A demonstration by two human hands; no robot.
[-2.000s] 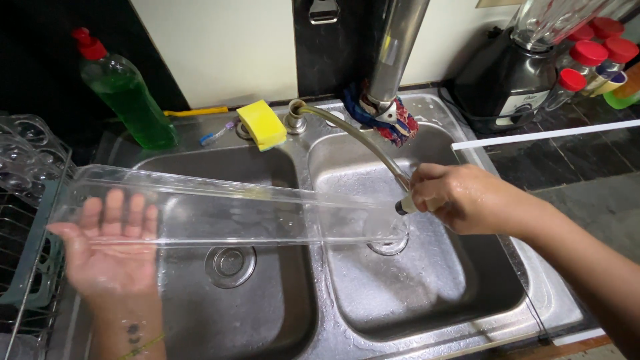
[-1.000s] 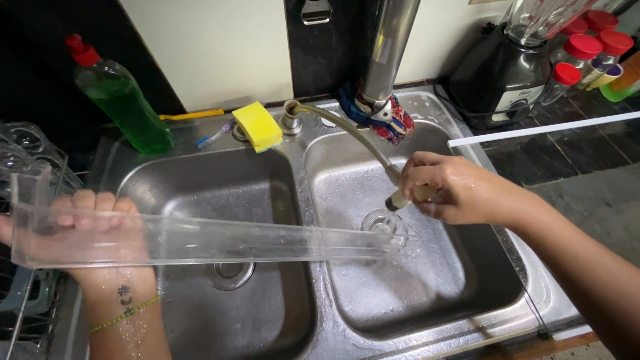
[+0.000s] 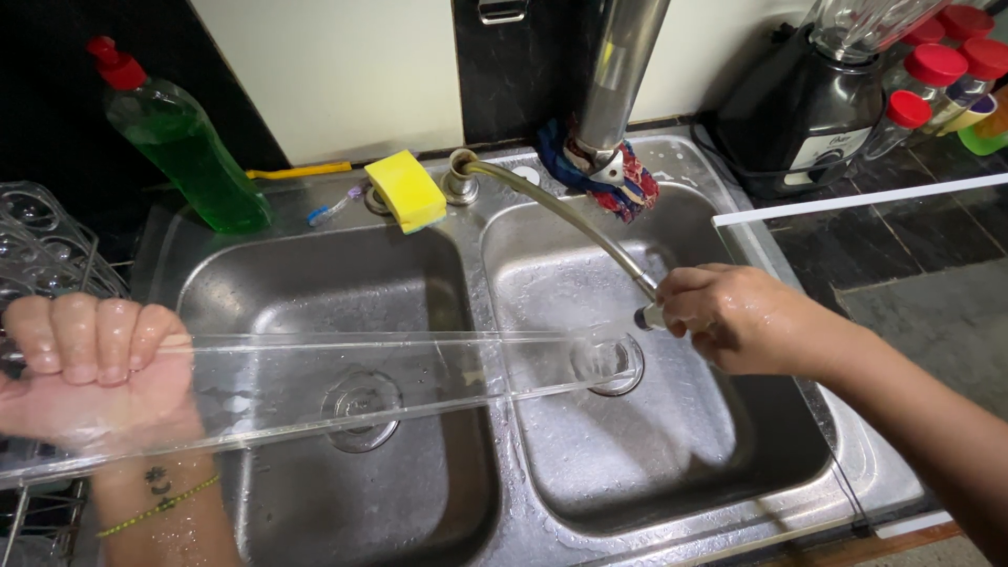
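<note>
A long clear plastic channel [image 3: 425,378] stretches from the left edge across both basins of a steel sink [image 3: 504,465]. My left hand [image 3: 94,370], wet and palm up with its fingers curled over the edge, holds its near-left end. My right hand [image 3: 728,319] grips the spray end of a flexible faucet hose [image 3: 579,220] above the right basin. The black-rimmed nozzle [image 3: 650,317] points left at the channel's far end, where water seems to run over the drain [image 3: 608,364].
Behind the basins stand a green dish soap bottle [image 3: 193,153], a yellow sponge [image 3: 405,191], a toothbrush [image 3: 337,206] and a cloth-wrapped metal pipe [image 3: 618,79]. A blender [image 3: 795,110] and red-lidded jars [image 3: 937,67] are at the right; a dish rack [image 3: 47,504] is at the left.
My left hand was spread under the channel two seconds ago; its fingers are now curled over the edge. The channel has tilted and turned in between. My right hand keeps hold of the hose end.
</note>
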